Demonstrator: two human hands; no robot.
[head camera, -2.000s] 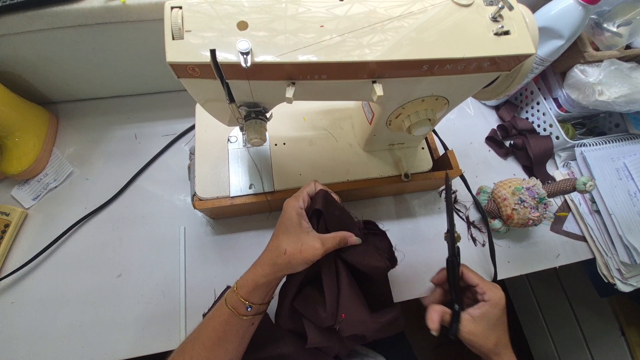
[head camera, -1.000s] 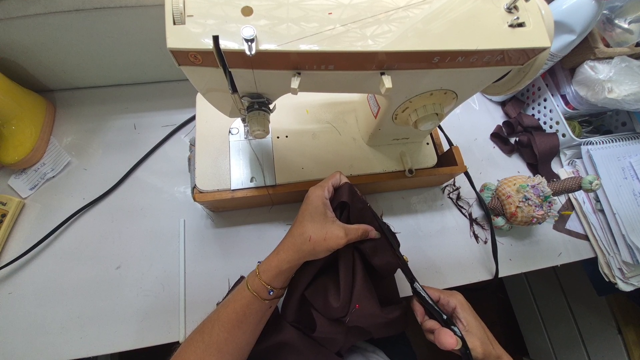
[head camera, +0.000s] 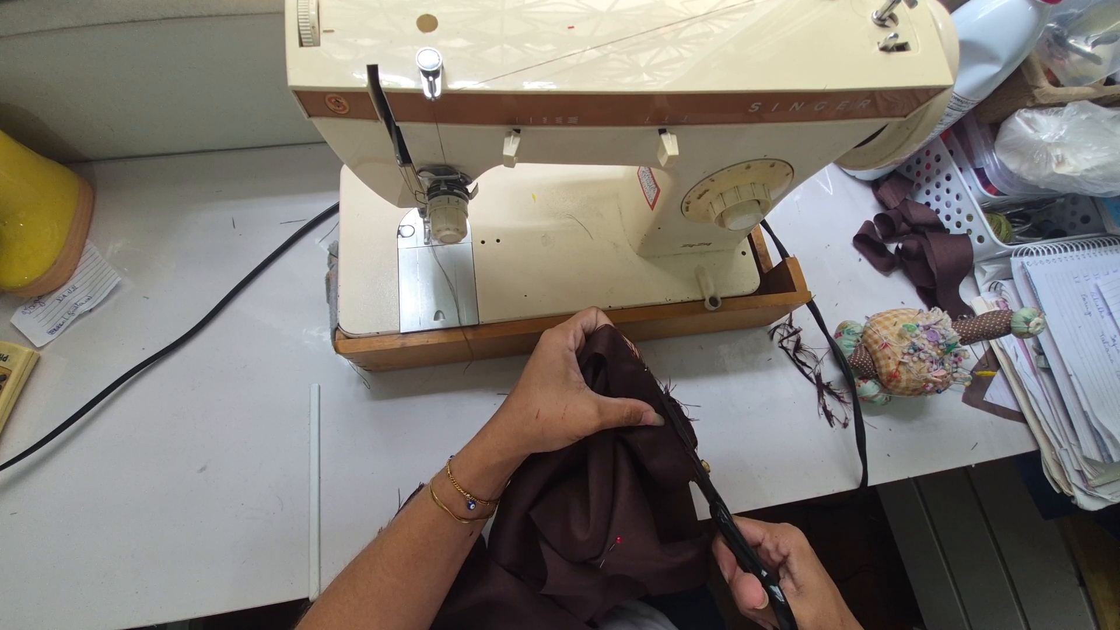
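My left hand (head camera: 573, 394) grips a fold of dark brown fabric (head camera: 569, 516) in front of the sewing machine, thumb on top. In my right hand (head camera: 779, 569) is a pair of black-handled scissors (head camera: 731, 534), with the blades lying along the frayed edge of the cloth, close to my left thumb. How far the blades are apart cannot be told. A pin with a red head (head camera: 619, 541) sticks in the fabric, whose lower part hangs over the table edge. Behind my hands stands a cream Singer sewing machine (head camera: 560, 219) in a wooden base (head camera: 437, 348).
At right lie frayed fabric scraps (head camera: 814, 376), a pincushion (head camera: 914, 350), brown strips (head camera: 932, 254), a perforated basket (head camera: 945, 184) and notebooks (head camera: 1067, 324). A black cable (head camera: 175, 346) crosses the table (head camera: 201, 490) at left, near a thin white strip (head camera: 315, 490) and a yellow object (head camera: 35, 210).
The scissors, held upright and away from the cloth two seconds ago, have moved left to the fabric's edge. My left hand has kept its hold on the fabric.
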